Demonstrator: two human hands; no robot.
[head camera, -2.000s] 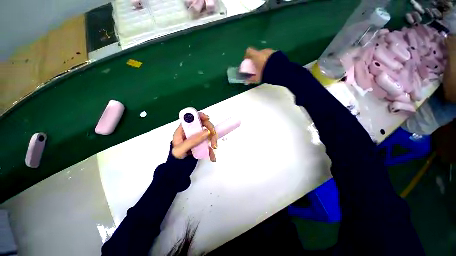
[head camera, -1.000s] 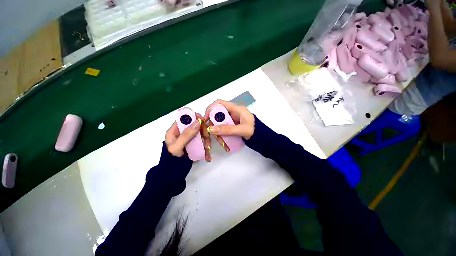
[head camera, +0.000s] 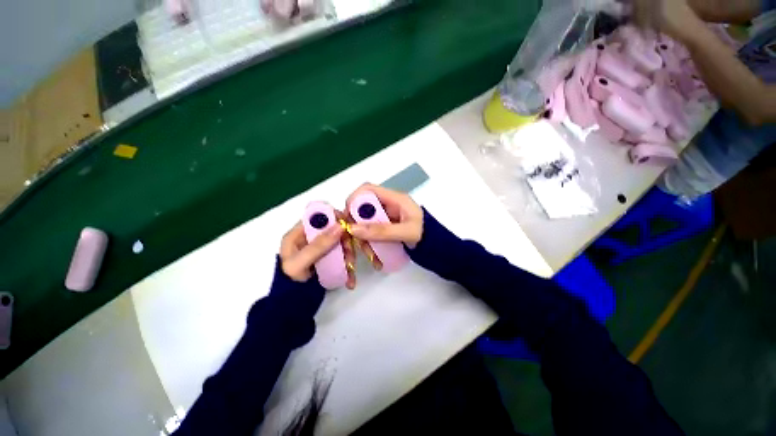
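My left hand (head camera: 299, 254) is closed around a pale pink housing (head camera: 330, 268) with a dark round spot at its upper end. My right hand (head camera: 400, 220) is closed around a second pink housing (head camera: 390, 254), also with a dark round spot at its upper end. The two housings are side by side over the white work sheet (head camera: 247, 281), tops close together. Small yellowish bits show at my fingertips between them, too small to identify. A grey-blue flat piece (head camera: 407, 178) lies on the sheet just behind my right hand.
Pink housings lie on the green belt (head camera: 255, 128) at left, with a yellow scrap (head camera: 125, 151). A blister tray (head camera: 204, 51) is beyond. At right are a clear bottle (head camera: 544, 60), a bag with dark specks (head camera: 553, 170), a housing pile (head camera: 625, 94), another person's arm (head camera: 715, 64) and blue stools (head camera: 634, 230).
My right hand has come back from over the belt with a housing and is beside my left. The grey-blue piece now lies on the sheet. The belt housings have shifted left in view.
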